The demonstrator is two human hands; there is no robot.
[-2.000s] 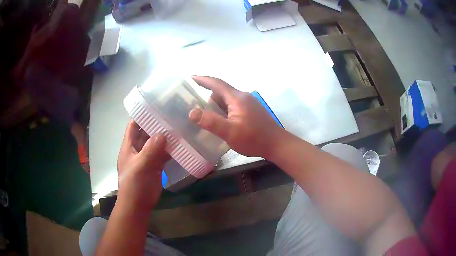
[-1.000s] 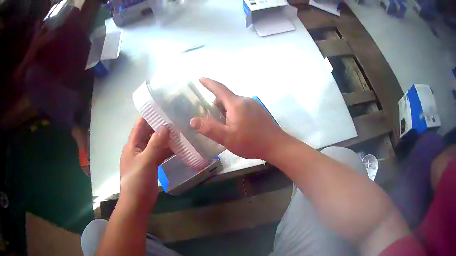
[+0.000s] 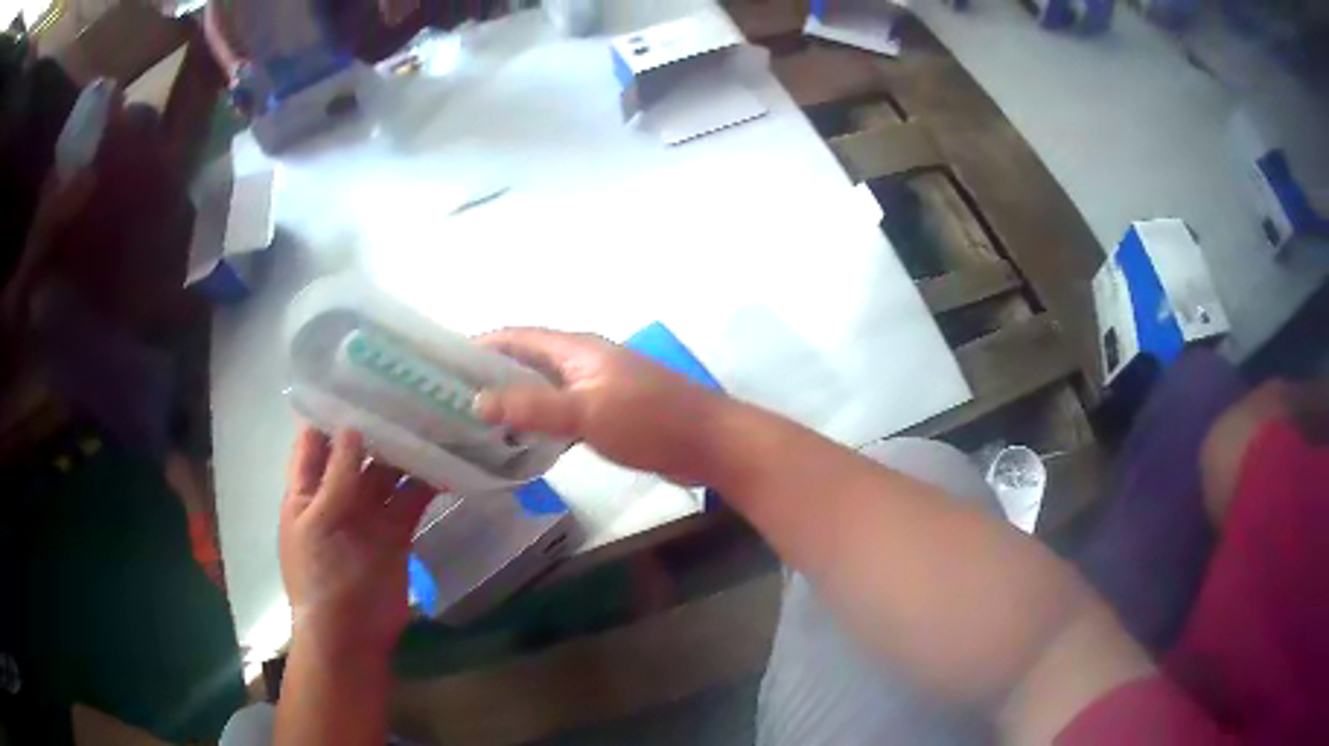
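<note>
A white rounded oblong device (image 3: pixel 416 386) with a glossy cover and greenish marks along its face is held above the near left part of the white sheet (image 3: pixel 700 233). My left hand (image 3: pixel 350 532) holds it from below at its near side. My right hand (image 3: pixel 598 401) grips its right end, with the thumb on the face. A blue and white carton (image 3: pixel 496 551) lies under the device at the sheet's near edge, partly hidden by my left hand. Another blue piece (image 3: pixel 671 354) shows just behind my right hand.
Open cartons stand at the left (image 3: pixel 233 233) and back (image 3: pixel 685 80) of the sheet. A person's hands are by a carton (image 3: pixel 309 110) at the back left. A wooden pallet (image 3: pixel 969 110) shows at the right. A carton (image 3: pixel 1159 299) stands on the right table. A small white dish (image 3: pixel 1016 485) is near my knee.
The device has turned from its ribbed rim to its face with greenish marks, and sits further left in view. The view has shifted. Both hands still hold the device.
</note>
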